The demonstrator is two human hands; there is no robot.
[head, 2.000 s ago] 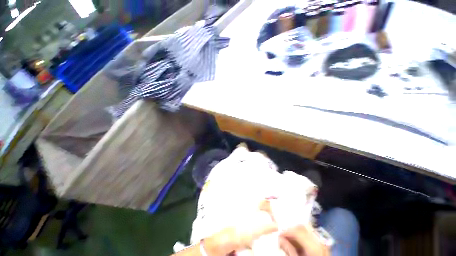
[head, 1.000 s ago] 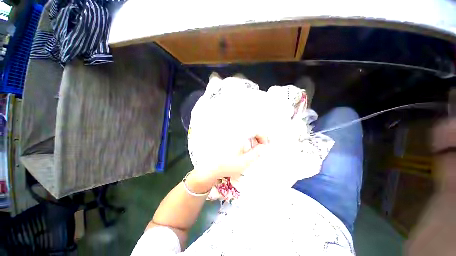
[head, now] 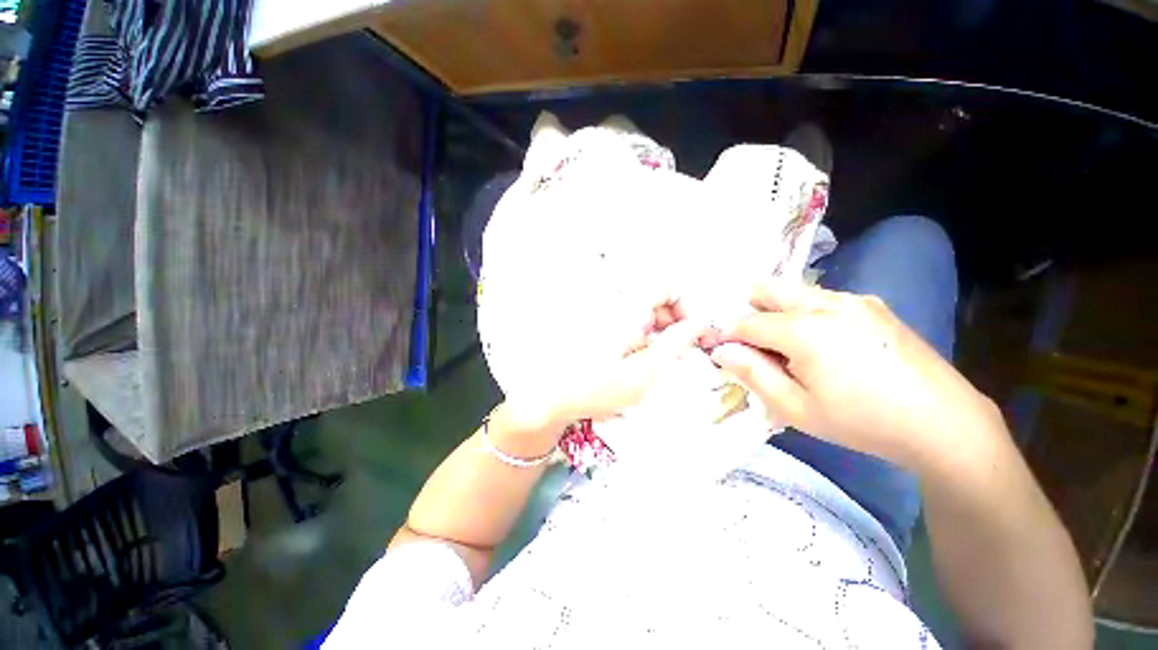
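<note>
The white garment with small red and pink flowers [head: 597, 254] lies bunched over the thighs, much of it overexposed. My left hand [head: 597, 387], with a bracelet at the wrist, is shut on the garment at its middle. My right hand [head: 825, 362] is beside it, its thumb and fingers pinched together at the cloth near my left fingertips. What exactly the right fingertips pinch is too small and bright to tell. No needle or thread can be made out between the hands.
A grey-brown cloth bin [head: 279, 254] with a blue frame edge stands at the left, a striped garment [head: 191, 51] over its rim. A wooden drawer [head: 597, 38] under the table is ahead. A black chair [head: 121, 559] is at lower left. A blue crate [head: 48, 127] is beyond the bin.
My right hand has come in from the far right to the cloth beside my left hand. The pale thread seen stretched to the right is no longer visible. The view has tilted down.
</note>
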